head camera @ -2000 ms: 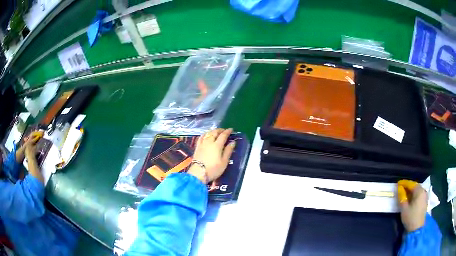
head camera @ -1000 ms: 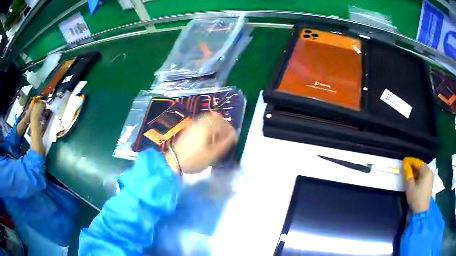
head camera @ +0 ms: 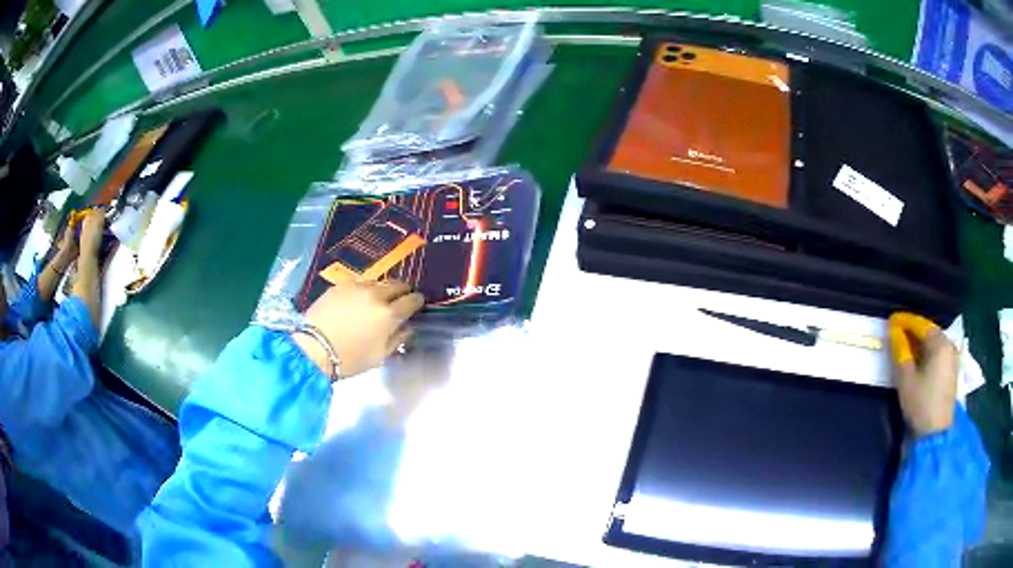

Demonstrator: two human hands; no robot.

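Observation:
A black glossy tablet (head camera: 766, 455) lies screen up on the white sheet (head camera: 555, 388). My right hand (head camera: 928, 377), with yellow-orange finger cots, is at its upper right edge, by the handle end of a dark-bladed knife (head camera: 778, 328). My left hand (head camera: 361, 322) is at the lower edge of the printed film (head camera: 444, 250), which lies on clear bags; its fingers are bent, and what they hold cannot be made out. A blurred bluish patch shows below that hand.
Stacked black foam trays (head camera: 766, 250) stand behind the tablet, the top one holding an orange-backed tablet (head camera: 711, 133) and bearing a white label (head camera: 869, 195). More clear bags (head camera: 450, 94) lie behind the film. Another person's blue sleeves and hands (head camera: 83, 261) are at left.
My left hand has moved off the middle of the printed film, down and left to its lower edge. The view has tilted down, showing more of the tablet. My right hand stays beside the tablet.

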